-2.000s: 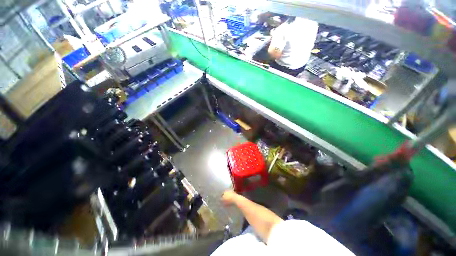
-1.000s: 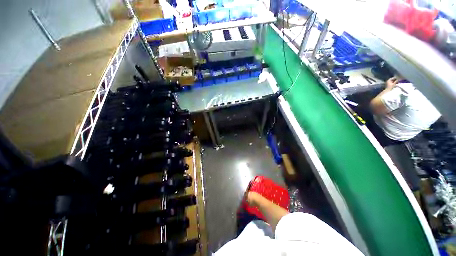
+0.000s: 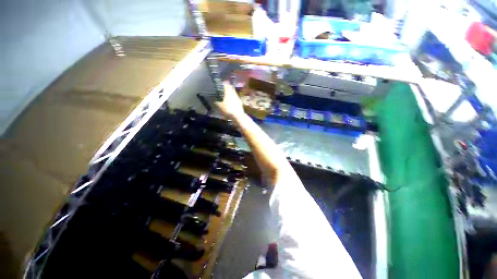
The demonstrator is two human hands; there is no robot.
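Note:
My right hand (image 3: 231, 102) is stretched forward at the upper middle, beside the far post (image 3: 214, 73) of the wire rack. It is blurred, and I cannot tell whether it touches or grips the post. Many long black tool bodies (image 3: 182, 180) lie in a row on the rack's lower shelf, left of and below my arm. Brown cardboard (image 3: 188, 263) shows under them. My left hand is not in view.
The rack's upper shelf has a cardboard liner (image 3: 71, 109). Beyond my hand are an open box of small parts (image 3: 256, 101), blue screw bins (image 3: 321, 116) and a plastic-covered bench (image 3: 321, 147). A green conveyor (image 3: 417, 190) runs along the right.
My right hand has moved from low beside the red stool up and forward to the rack's far post. The view has shifted towards the rack and bench; the stool is out of view.

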